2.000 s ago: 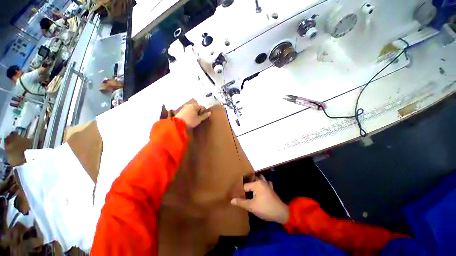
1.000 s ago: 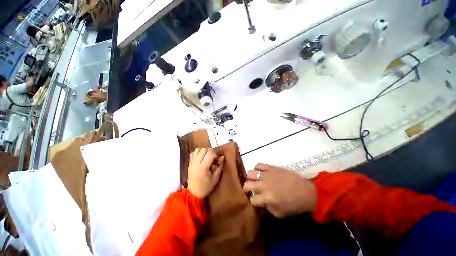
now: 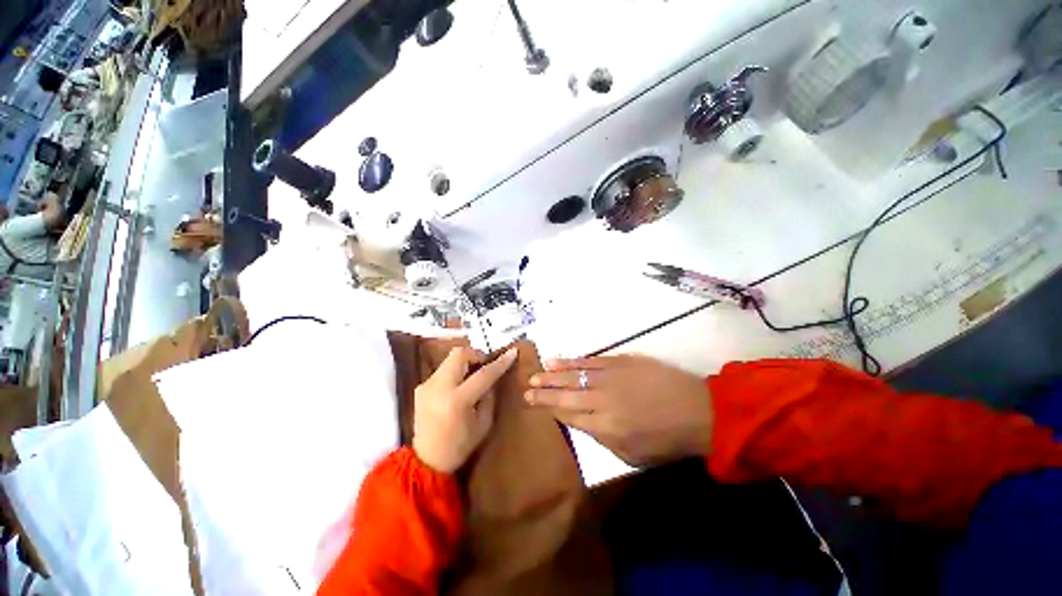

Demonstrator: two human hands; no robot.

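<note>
A brown bag panel [image 3: 524, 495] lies below the needle of the white sewing machine [image 3: 512, 151], its top edge at the presser foot [image 3: 495, 314]. My left hand [image 3: 455, 405] rests on the panel, its index finger stretched towards the presser foot and its thumb near it. My right hand [image 3: 623, 405], with a ring, lies on the panel's right edge just beside the foot, fingers together and pointing left. What lies under the fingertips is hidden.
Stacked white sheets [image 3: 280, 454] with brown layers lie at left. Pink-handled thread snips [image 3: 705, 284] on a dark cord lie on the machine bed at right. Behind at far left are heaped brown pieces and a person's arm [image 3: 35, 221].
The brown panel and both hands have moved up to the presser foot. My right hand has gone from the panel's lower right corner to beside the foot, and its fingers have straightened.
</note>
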